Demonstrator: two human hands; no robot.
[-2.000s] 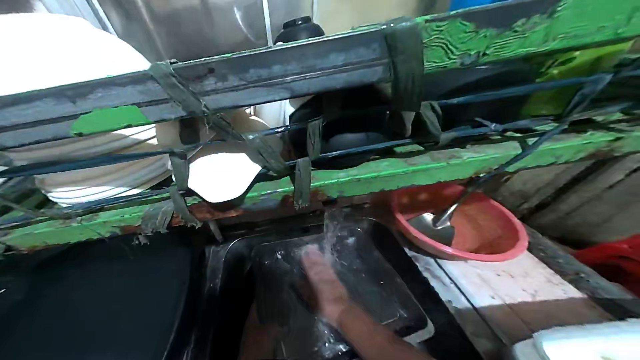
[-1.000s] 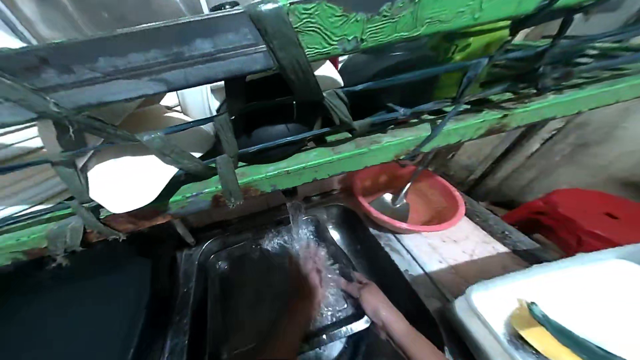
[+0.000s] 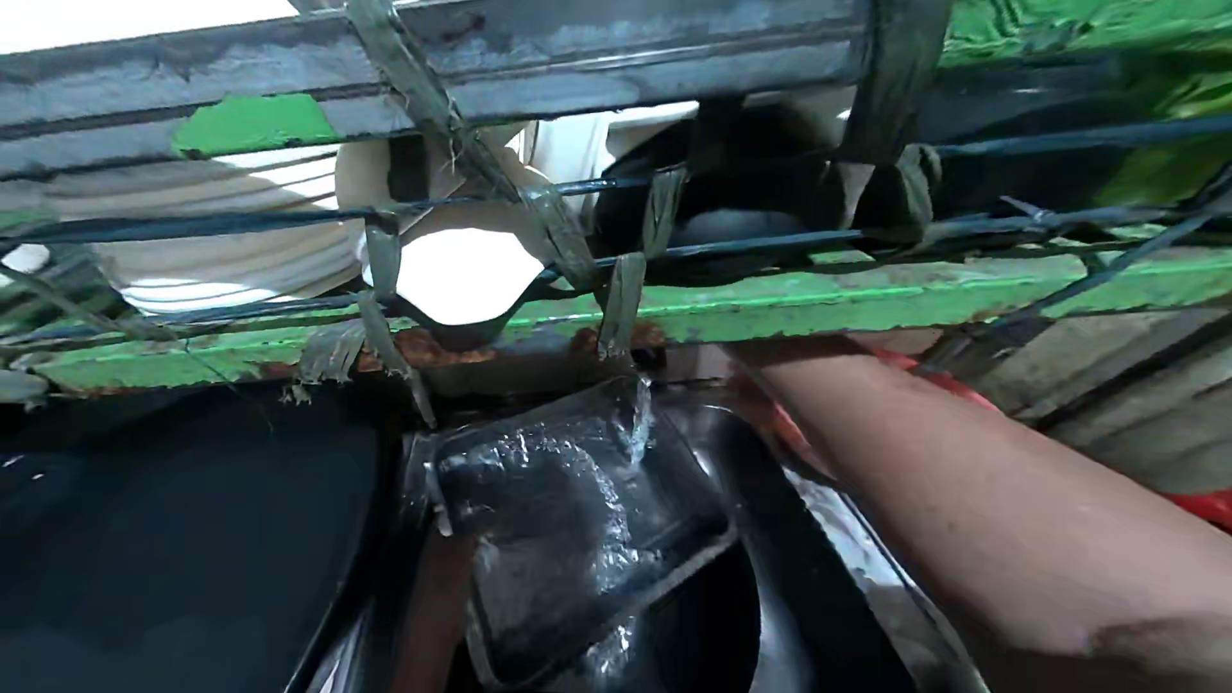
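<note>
A dark rectangular tray (image 3: pixel 577 539), wet and tilted, is over the black basin (image 3: pixel 808 558), with a thin stream of water (image 3: pixel 641 423) falling on it. My left hand (image 3: pixel 435 602) is in shadow at the tray's left edge and grips it; its fingers are mostly hidden. From the right, my right forearm reaches across to the wall just below the green rail, near where the water comes out. The right hand (image 3: pixel 717 361) is mostly hidden there, and whether it holds anything cannot be told.
A large black tub or tray (image 3: pixel 173 539) lies on the left. Above the basin runs a rusty green metal rack rail (image 3: pixel 818 303) tied with frayed straps, with stacked white plates (image 3: pixel 221 221) and bowls behind it. Part of a red bowl (image 3: pixel 799 433) shows behind my right forearm.
My right hand has left the tray and moved up and away to the wall by the water outlet. The tray is now turned and tilted. The stream looks thinner. The view has shifted left and closer.
</note>
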